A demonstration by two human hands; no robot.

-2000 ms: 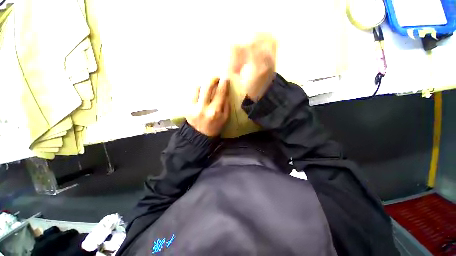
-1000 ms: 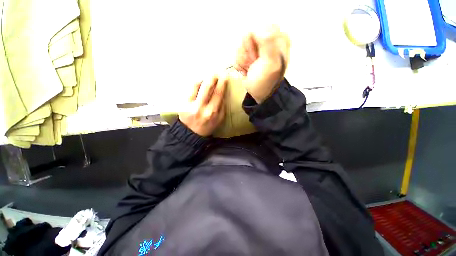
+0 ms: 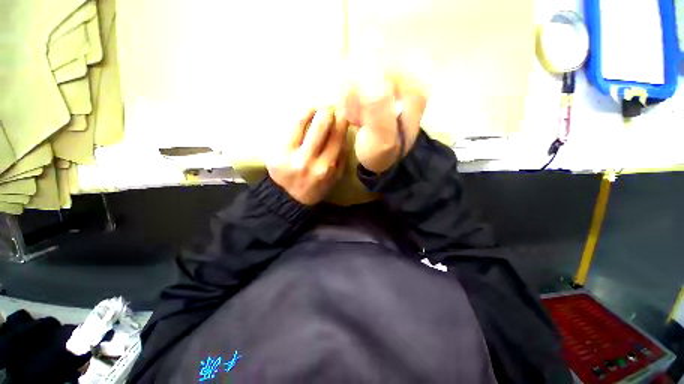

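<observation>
A large pale yellow sewn panel [image 3: 465,67] lies flat on the white table, with a thin seam line running down its middle and a narrow flap over the table edge. My left hand [image 3: 311,154] rests on the panel left of the seam, fingers bent, fingertips at the seam. My right hand [image 3: 382,124] is just right of the seam, close to my left fingertips, blurred and overexposed. A dark line shows along my right hand, but I cannot tell what it belongs to. What lies between the fingertips is hidden by glare.
Olive-tan cut pieces [image 3: 71,97] are stacked at the left. At the right are a tape roll [image 3: 562,43], a pink-handled small tool [image 3: 565,112] below it and a blue-rimmed tray [image 3: 670,45]. White crumpled cloth [image 3: 101,326] and a red tray [image 3: 600,337] are below table level.
The view has shifted a little. My right hand has moved down and closer to my left fingertips. My left hand stays on the panel by the seam.
</observation>
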